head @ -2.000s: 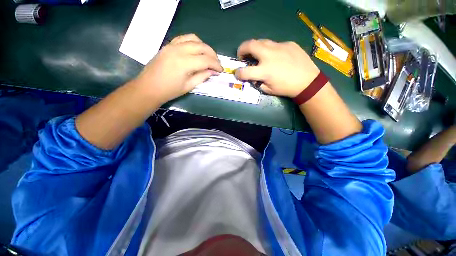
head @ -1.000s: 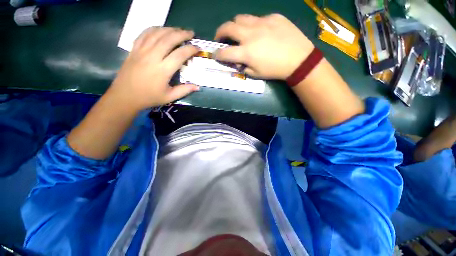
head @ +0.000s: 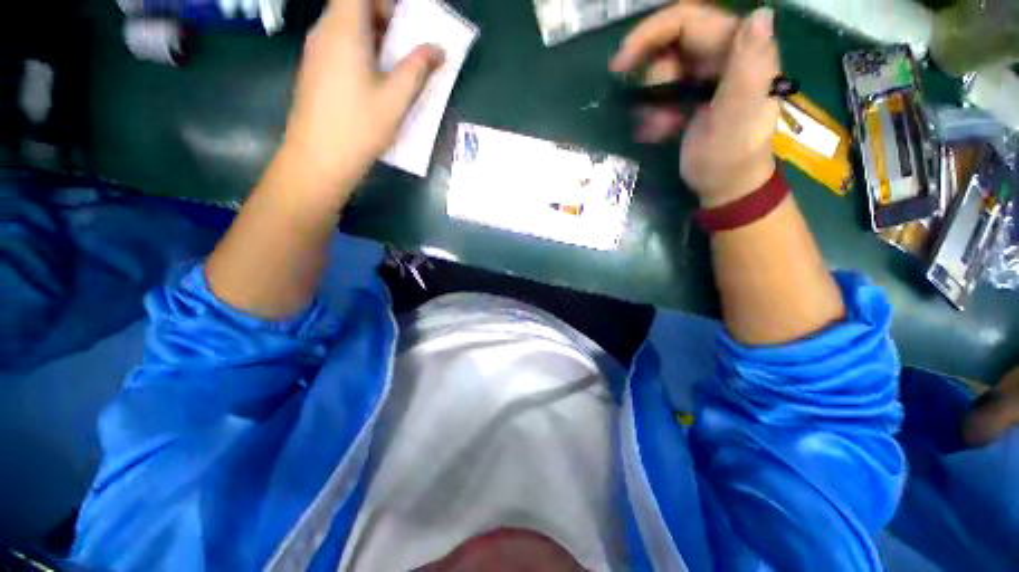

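Observation:
A silver-white phone housing (head: 542,188) lies flat on the dark green mat in front of me, touched by neither hand. A small orange-brown part shows near its right end. My left hand (head: 355,95) is beyond it to the left, over a plain white sheet (head: 430,95). The thumb lies over the sheet; the fingertips are at the top edge of the picture, so a grip on the sheet cannot be confirmed. My right hand (head: 715,117) is raised right of the housing, blurred, with a thin dark stick like tweezers (head: 682,93) between its fingers.
Orange flex cables (head: 821,156) lie right of my right hand. Beyond them are an open phone unit (head: 894,145), another housing (head: 961,251) and clear bagged parts (head: 1005,251). A pale unit (head: 592,13) lies at the top. A ribbed cylinder (head: 153,39) is upper left. Another person's hand (head: 992,411) shows at right.
Both hands have left the housing: the left went up and over the white sheet, the right went up and right. The sheet is nearer the housing. The whole view has also shifted.

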